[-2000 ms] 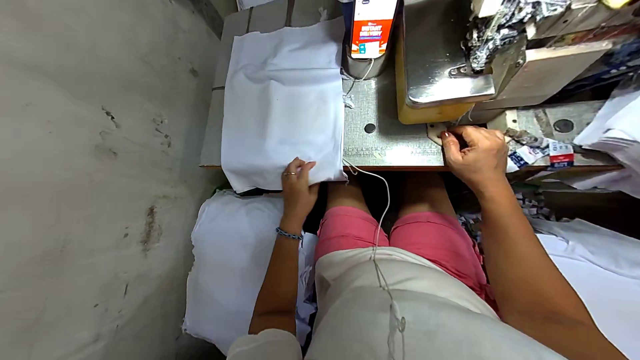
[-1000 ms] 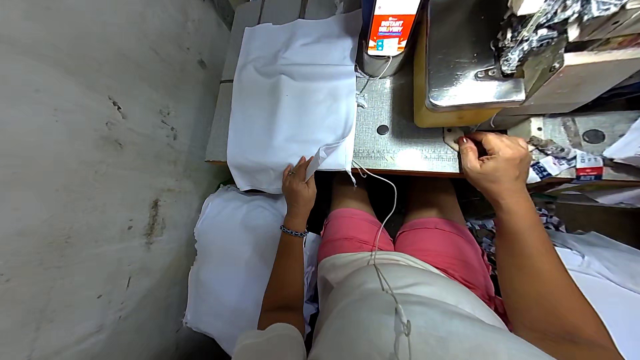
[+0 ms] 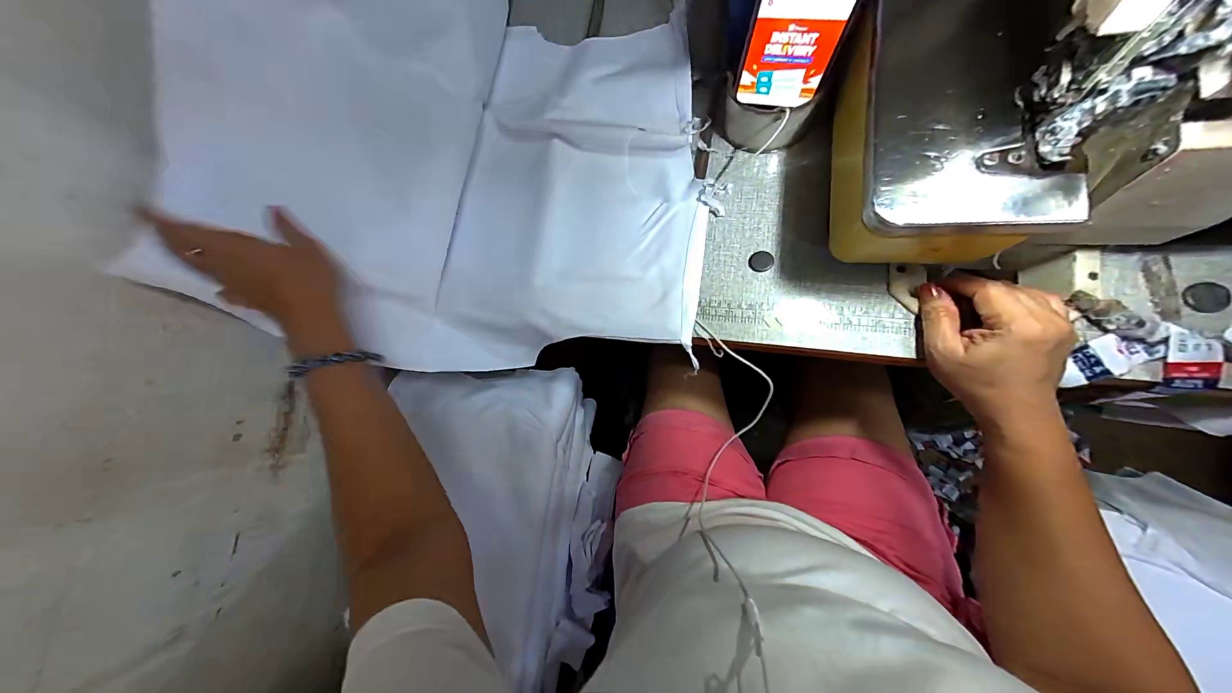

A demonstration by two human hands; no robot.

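Observation:
A white fabric panel (image 3: pixel 577 231) lies on the left of the sewing machine's metal bed (image 3: pixel 799 298); its upper layer is opened out leftward against the wall. Over that flap is my left hand (image 3: pixel 260 269), blurred, fingers spread, and whether it touches the cloth cannot be told. My right hand (image 3: pixel 1001 327) has thumb and forefinger closed at a small pale metal part (image 3: pixel 906 284) below the front of the sewing machine's head (image 3: pixel 972 115). Loose thread ends hang along the panel's right edge.
A phone (image 3: pixel 794 48) stands behind the bed with a white earphone cable (image 3: pixel 736 433) running down. More white cloth (image 3: pixel 500 500) is stacked below left, and some lies at lower right. Small labels (image 3: pixel 1193 358) lie right of my right hand. A wall (image 3: pixel 144 462) borders the left.
My left hand has moved left from the panel's lower edge, and the cloth now spreads out toward the wall. My right hand stays by the machine.

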